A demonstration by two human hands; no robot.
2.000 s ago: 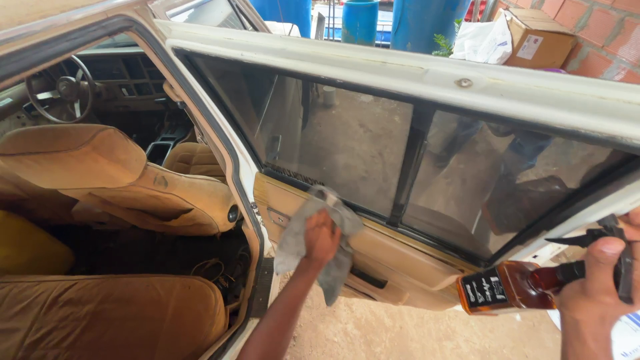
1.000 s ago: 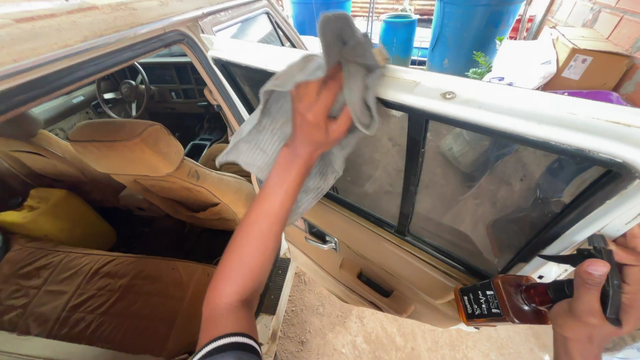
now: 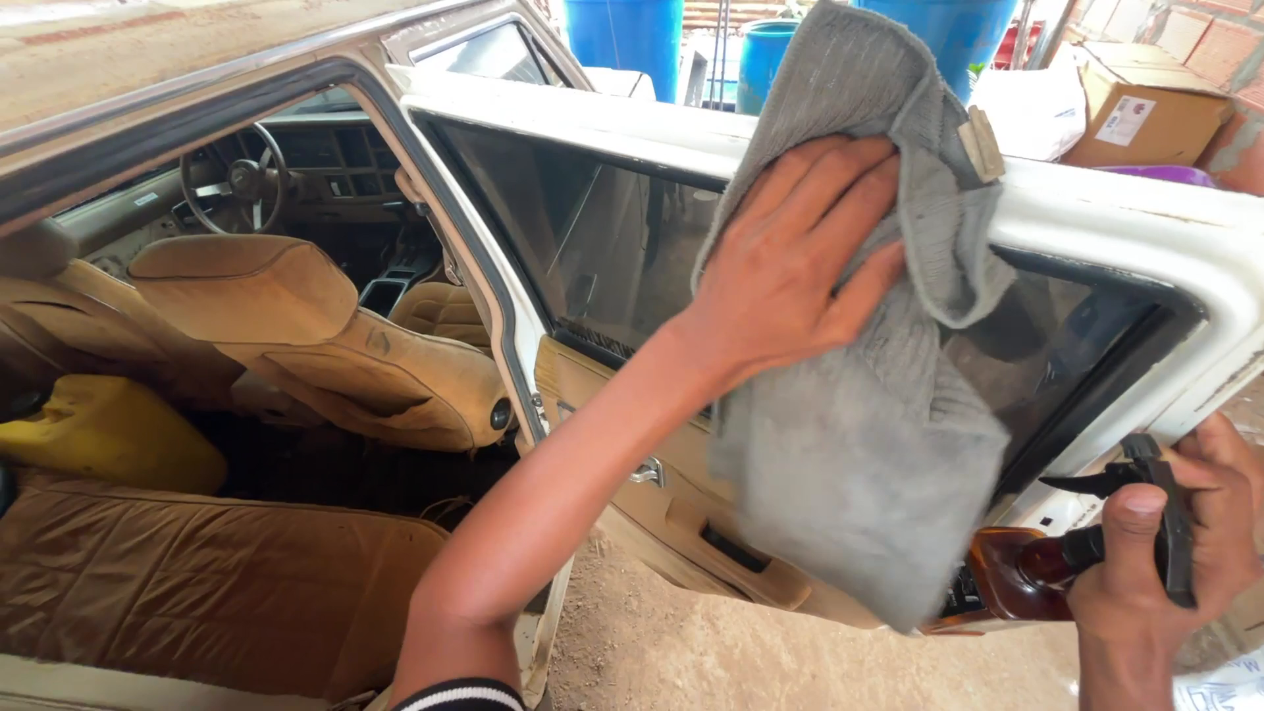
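Observation:
My left hand (image 3: 800, 257) presses a bunched grey cloth (image 3: 859, 464) at the upper part of the open car door, in front of its window glass (image 3: 612, 247). The cloth's lower end hangs over the window and the tan door panel (image 3: 681, 513). My right hand (image 3: 1165, 533) grips the black trigger sprayer (image 3: 1155, 513) of an amber bottle (image 3: 1017, 578), which lies tilted sideways by the door's outer end. The cloth hides part of the bottle's labelled end. A clip-like tan piece (image 3: 981, 145) shows at the cloth's edge.
The white door frame (image 3: 1116, 207) spans the view. At left are a tan front seat (image 3: 247, 291), a brown rear seat (image 3: 197, 583) and a yellow jerrycan (image 3: 118, 434). Blue barrels (image 3: 622, 44) and a cardboard box (image 3: 1145, 99) stand beyond; dirt floor (image 3: 691, 642) lies below.
My left hand with the cloth has gone from low on the window up to the door's top frame, and since a second ago further right along it. My right hand still holds the bottle.

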